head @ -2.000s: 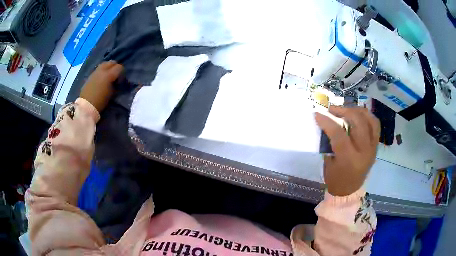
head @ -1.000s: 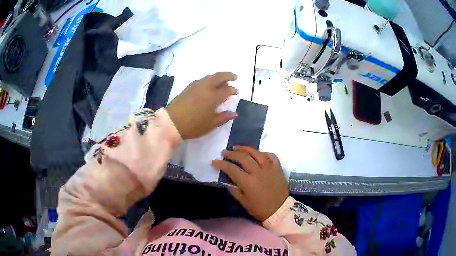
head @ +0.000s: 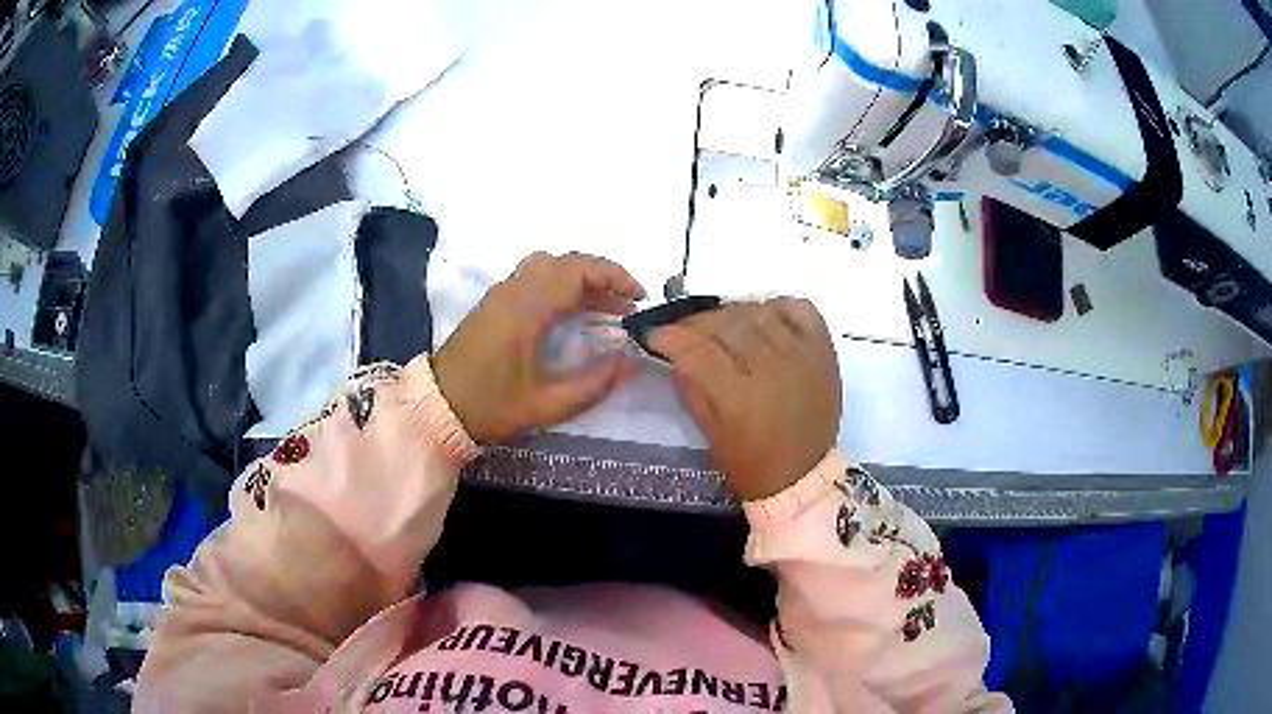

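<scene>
My left hand (head: 537, 349) and my right hand (head: 760, 384) are close together in front of the table's middle, near its front edge. Both hold a dark grey strip (head: 670, 318), bunched or folded between the fingers, with some white cloth (head: 579, 349) at my left fingers. The rest of the strip is hidden by my hands. Left of them, white cloth pieces (head: 300, 314) and a short dark grey strip (head: 395, 286) lie on a dark grey garment panel (head: 161, 300).
The white sewing machine head (head: 907, 98) stands at back right. Black thread snips (head: 930, 349) lie right of my hands, with a dark red-edged block (head: 1021, 258) behind. Yellow-orange handles (head: 1225, 426) show at far right. A graduated band (head: 600, 477) runs along the front edge.
The dark strip that lay flat under my right fingers is now lifted and bunched between both hands. The grey panel and white pieces appear further left than two seconds ago.
</scene>
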